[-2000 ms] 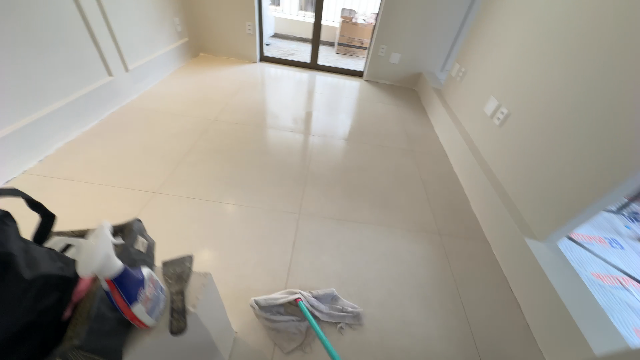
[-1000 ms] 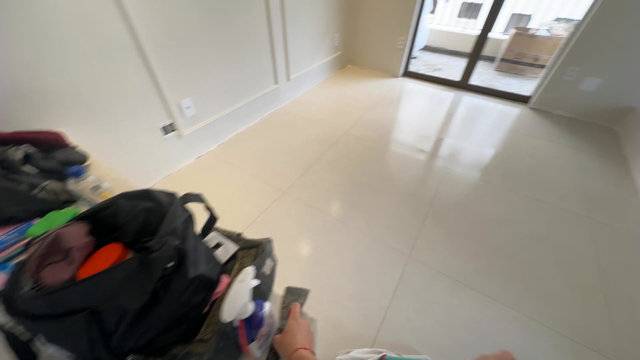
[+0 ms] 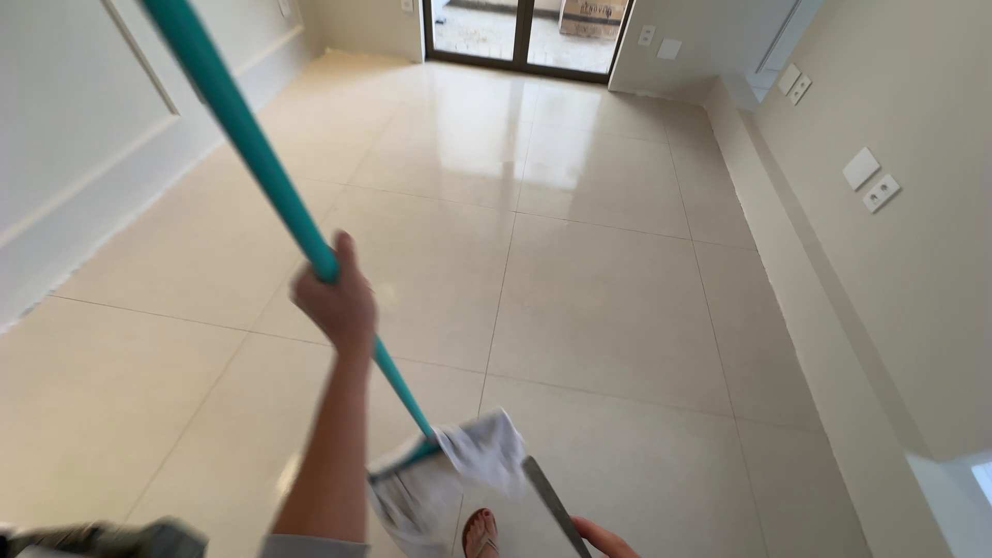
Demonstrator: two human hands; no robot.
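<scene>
My left hand point(image 3: 337, 298) is closed around a teal pole point(image 3: 248, 147) that runs from the top left down to a squeegee-like head point(image 3: 404, 463). A grey-white cloth point(image 3: 484, 453) with dark stains drapes over that head, above the floor tiles. At the lower right, my right hand point(image 3: 604, 539) holds a flat grey metal tool point(image 3: 554, 504), seen nearly edge-on, with its tip beside the cloth. Most of that hand is cut off by the bottom edge of the view.
Glossy beige floor tiles point(image 3: 604, 310) reach a dark-framed glass door point(image 3: 518, 62), with a cardboard box point(image 3: 593, 17) beyond. A low ledge point(image 3: 814, 310) lines the right wall. A dark bag point(image 3: 108, 539) shows at bottom left. A foot in a sandal point(image 3: 480, 533) is below the cloth.
One second ago a hand was at the scraper beside the spray bottle; now the tool is in my right hand. My left hand has the pole raised. The view has swung right from the bags.
</scene>
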